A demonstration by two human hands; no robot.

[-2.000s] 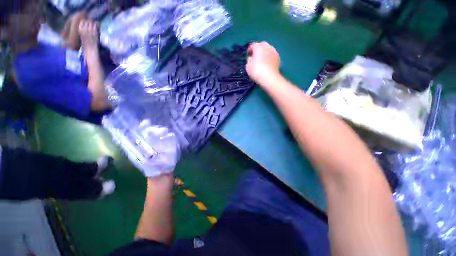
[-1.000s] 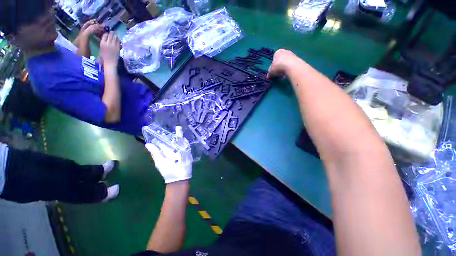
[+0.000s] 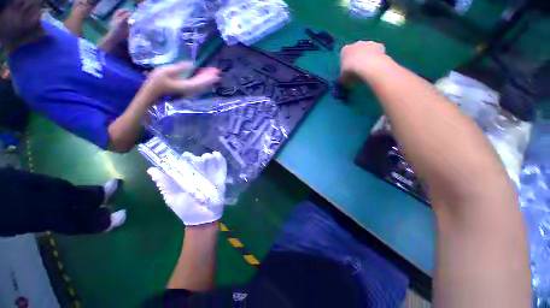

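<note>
My left hand point(image 3: 196, 186), in a white glove, is palm up and holds a clear phone case point(image 3: 178, 168) with a crinkly clear plastic film point(image 3: 199, 120) spreading from it over the tray. The black parts tray point(image 3: 301, 117) holds scattered black fittings point(image 3: 250, 129). My bare right hand point(image 3: 362, 60) is at the tray's far right corner, fingers pointing down, with a dark piece point(image 3: 341, 90) showing below its fingertips. Whether it grips that piece is hidden and blurred. Loose black fittings point(image 3: 295, 51) lie on the bench beside the tray.
A neighbouring worker in blue point(image 3: 66, 84) reaches a bare hand point(image 3: 184, 81) over the tray's left part. Puffy clear bag point(image 3: 166, 33) and bagged case stack point(image 3: 253, 21) lie behind. Black jig base point(image 3: 392, 162), cream block under film point(image 3: 476, 108) and a pile of cases point(image 3: 540, 222) are right.
My right hand has moved right, away from the loose fittings. My left hand has shifted slightly left with the case and film. The neighbour's hand has come in over the tray.
</note>
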